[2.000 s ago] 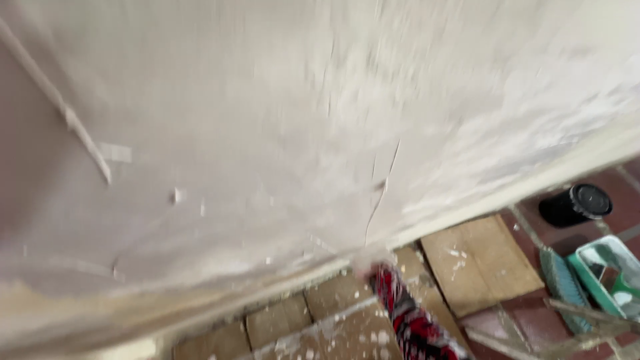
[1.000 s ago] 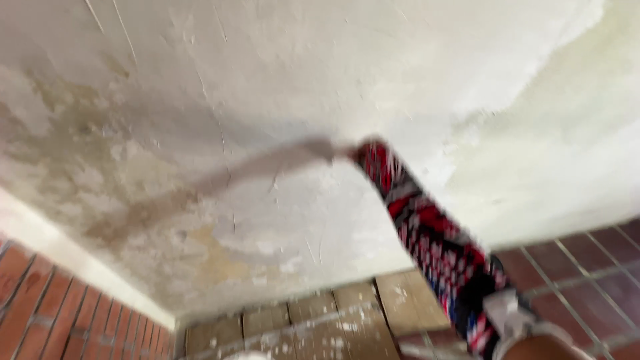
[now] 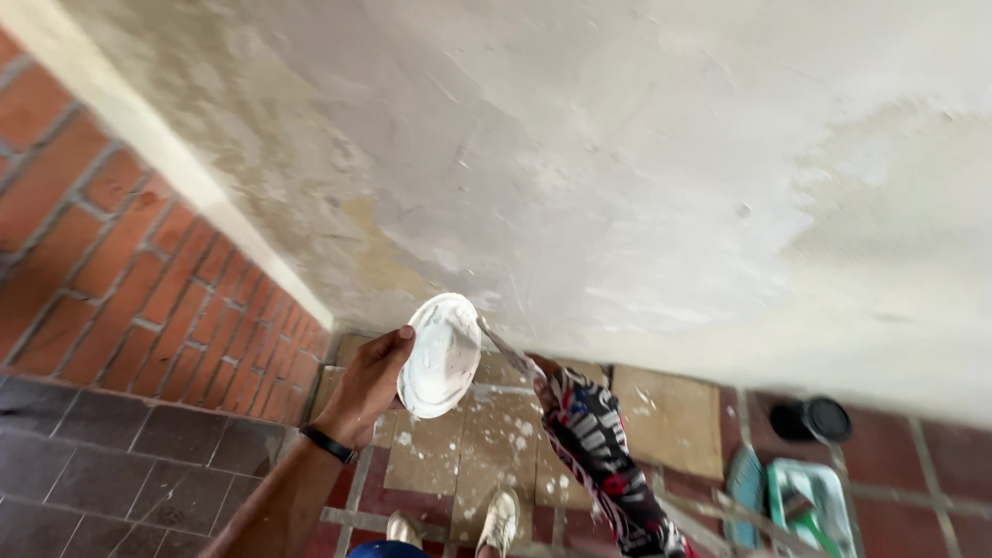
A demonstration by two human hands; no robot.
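Observation:
My left hand [image 3: 370,381], with a dark band at the wrist, grips the edge of a white round plate or lid [image 3: 440,356] smeared with white paste. In my right hand [image 3: 547,381], whose arm wears a patterned red, black and white sleeve, is a paste-coated putty knife [image 3: 505,349]. Its blade end is at or close to the plate's right edge; whether they touch I cannot tell. Beyond both hands rises a wall [image 3: 620,194] with uneven patches of white and grey filler over a yellowish coat.
Brick wall [image 3: 155,287] at left. Paste-spattered cardboard [image 3: 666,418] covers floor tiles along the wall's foot. At right lie a black tub [image 3: 810,420], a teal brush [image 3: 744,496] and a tray [image 3: 814,504] holding a green-handled brush. My shoes [image 3: 500,515] are below.
My right hand has come down from the wall surface with the tool. My left hand and the white plate have come into view. The view has shifted.

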